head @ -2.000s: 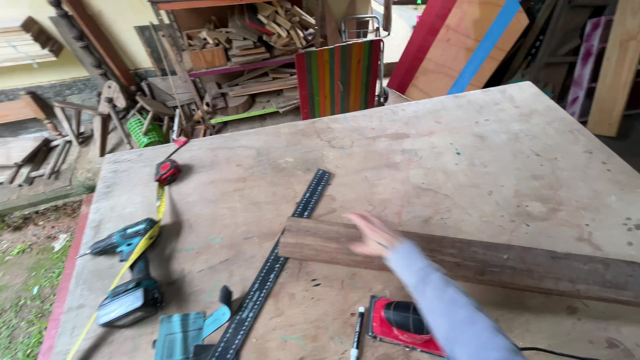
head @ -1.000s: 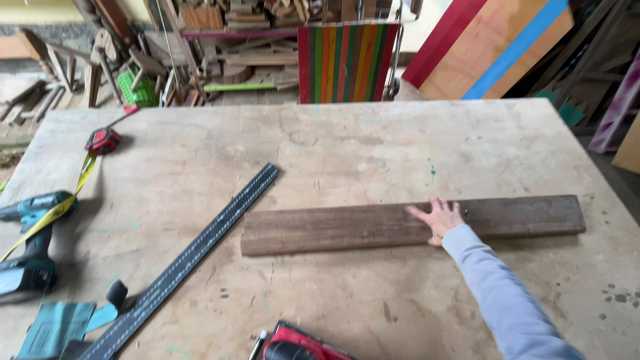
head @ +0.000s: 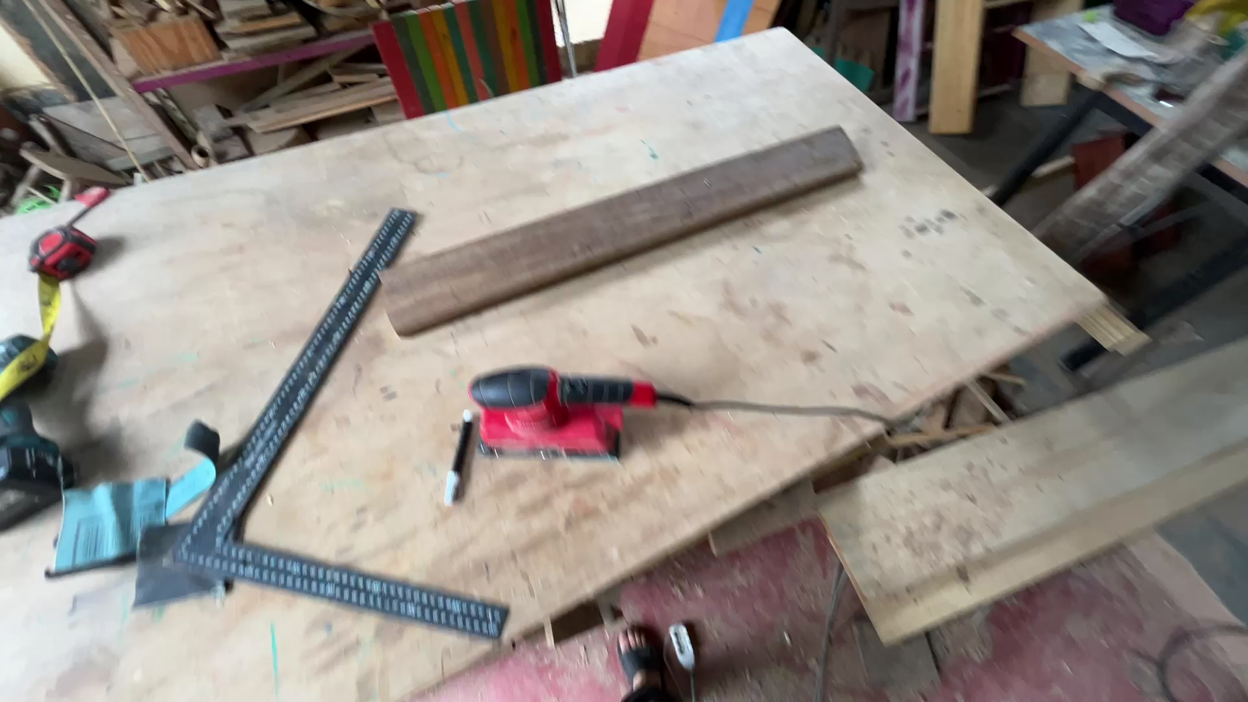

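Neither of my hands shows in the head view now. A dark wooden board (head: 624, 229) lies flat and slanted on the plywood worktable (head: 760, 361), its left end beside the long arm of a black framing square (head: 302, 385). Nearer the front edge stands a red and black electric sheet sander (head: 551, 414), its cord running off to the right. Just left of the sander lies a black and white marker (head: 458, 458). Pieces of teal sandpaper (head: 112, 517) lie by the square's corner.
At the left edge are a red tape measure (head: 63, 252) with its yellow blade out and a partly visible cordless drill (head: 27, 458). Pale planks (head: 1024, 497) lie at the lower right beside the table. Scrap wood (head: 322, 102) and a striped panel (head: 468, 54) stand behind.
The hand that rested on the dark board one second ago has left the view. The board has shifted to lie clear of the sander. The view has swung to the right and down.
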